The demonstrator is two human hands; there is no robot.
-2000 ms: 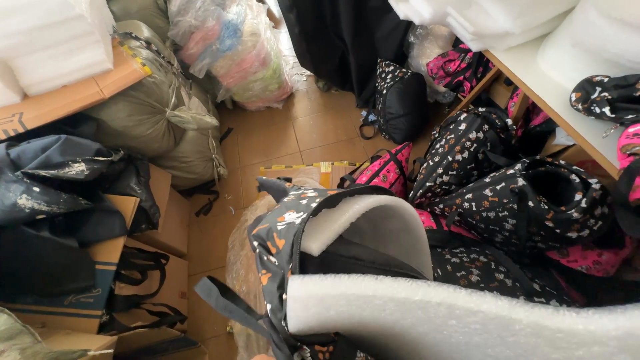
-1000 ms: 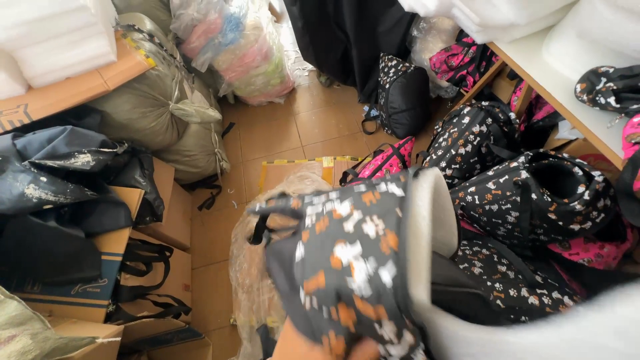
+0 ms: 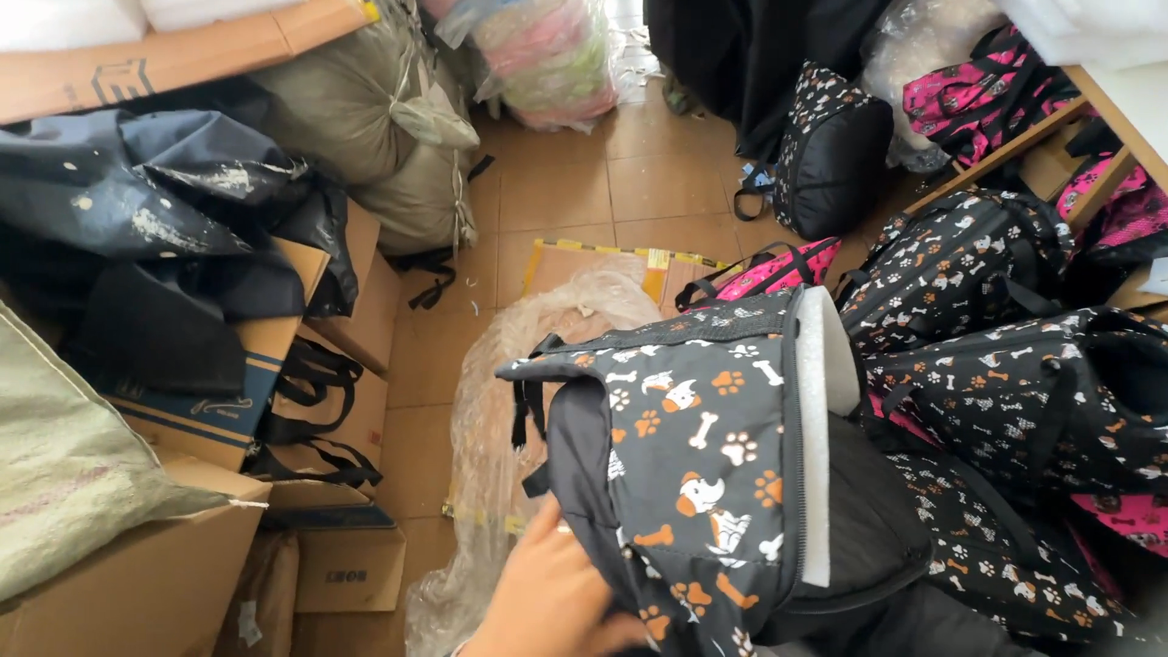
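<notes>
In the head view, a black fabric pet carrier bag [image 3: 703,438] with dogs, bones and paw prints lies at the lower centre. My left hand [image 3: 547,584] comes up from the bottom edge and grips the bag's near left side; part of its fingers is hidden by the fabric. White foam sheet [image 3: 815,438] shows as an upright strip inside the bag, along its open zipper. Beside the strip, a black fabric flap [image 3: 867,511] hangs open to the right. My right hand is not in view.
Similar patterned bags [image 3: 1031,392] are piled at the right, below a table [image 3: 1131,109]. Clear plastic film [image 3: 520,365] and flattened cardboard [image 3: 584,265] lie on the tiled floor. Cardboard boxes [image 3: 338,392] and a stuffed sack [image 3: 374,137] stand at the left.
The bag has turned so its printed side faces up. The broad foam sheet that stretched to the right edge has left view there; only a narrower part shows in the bag. My left hand shows more fully.
</notes>
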